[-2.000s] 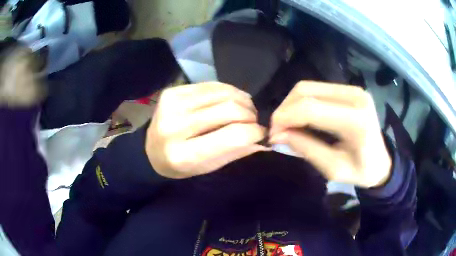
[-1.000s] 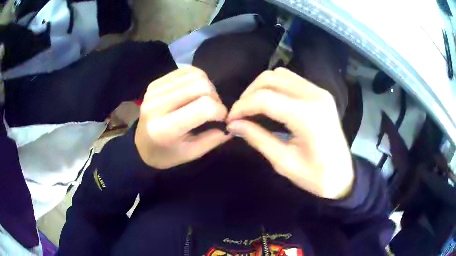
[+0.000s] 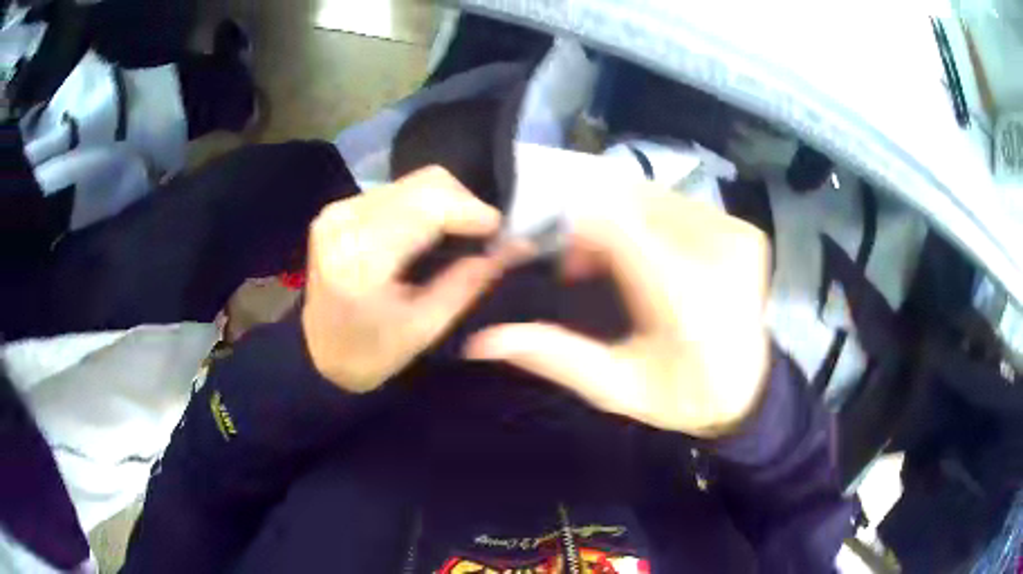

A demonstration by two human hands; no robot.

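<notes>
A part-sewn garment piece (image 3: 544, 185), dark on one side and white on the other, hangs up and away from my fingers over my lap. My left hand (image 3: 393, 275) pinches its near edge between thumb and fingertips. My right hand (image 3: 662, 303) is beside it, blurred, with thumb spread away from the fingers. Its fingers lie against or just behind the white side; whether they grip the fabric is hidden by blur.
The machine table's pale front edge (image 3: 718, 84) curves across the upper right, with black thread snips (image 3: 949, 70) on top. Dark and white pieces (image 3: 146, 224) are heaped at left; more bundled pieces (image 3: 802, 241) hang below the table at right.
The white side of the piece now shows between my hands. My right thumb has parted from the fingertips that met my left hand's. The view has shifted slightly.
</notes>
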